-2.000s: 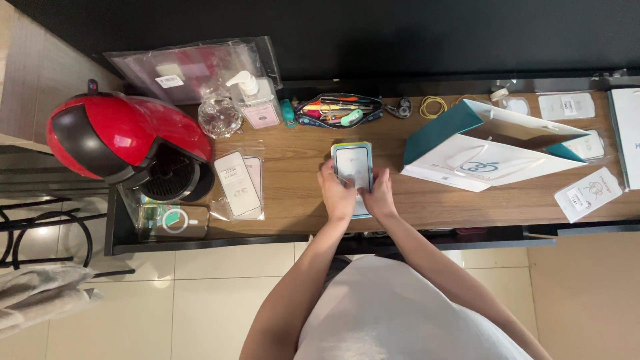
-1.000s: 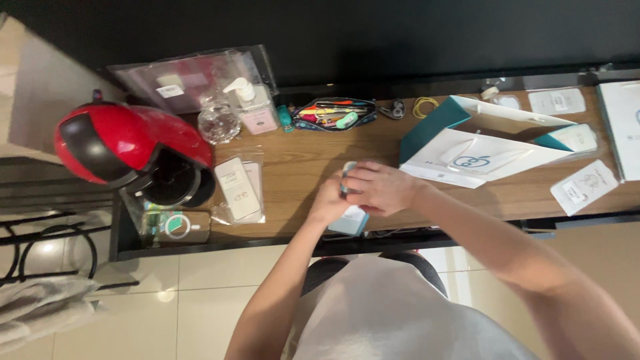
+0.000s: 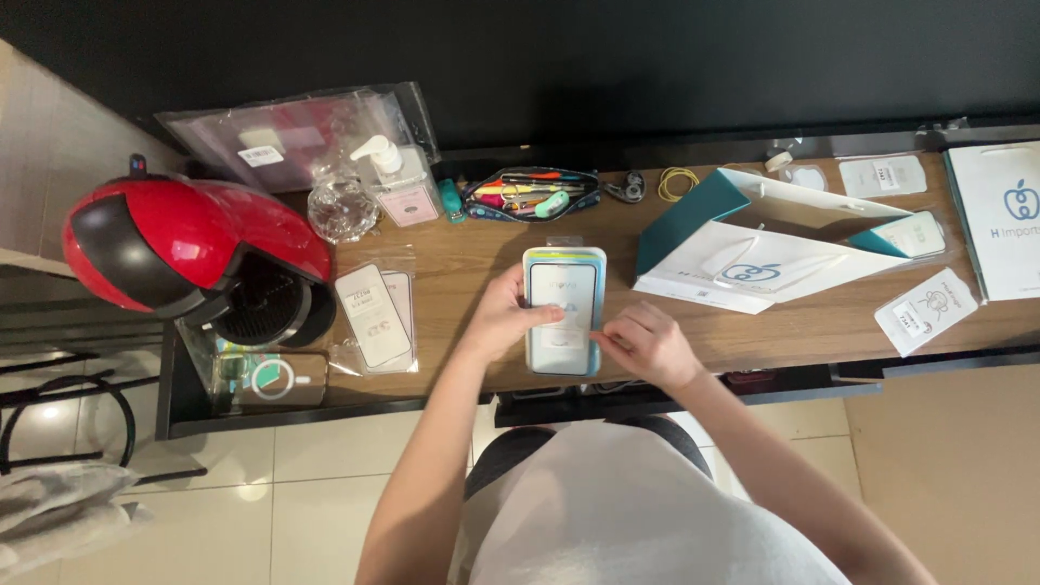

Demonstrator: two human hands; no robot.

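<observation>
A flat rectangular package [image 3: 562, 284], pale with a blue edge, lies upright in front of me near the desk's front edge; it looks like a phone screen protector pack, with others seemingly under it. My left hand [image 3: 505, 315] grips its left side, thumb across its face. At its lower right edge is my right hand [image 3: 646, 340], thumb and forefinger pinched together; whether they hold a thin bit of the package cannot be told. A white paper gift bag [image 3: 707, 272] with teal sides lies to the right of the package.
A red capsule coffee machine [image 3: 203, 244], two screen protectors [image 3: 374, 317] and a clear phone case [image 3: 284, 379] are at left. Behind are a pump bottle [image 3: 402, 183], a glass ornament [image 3: 343, 210], an open pencil case [image 3: 532, 195] and a tape dispenser [image 3: 627, 187]. More packs [image 3: 926, 313] lie at right.
Both hands were together over the package one second ago, largely covering it. My right hand has moved off to its right edge, and the package's face shows again, with my left hand still at it.
</observation>
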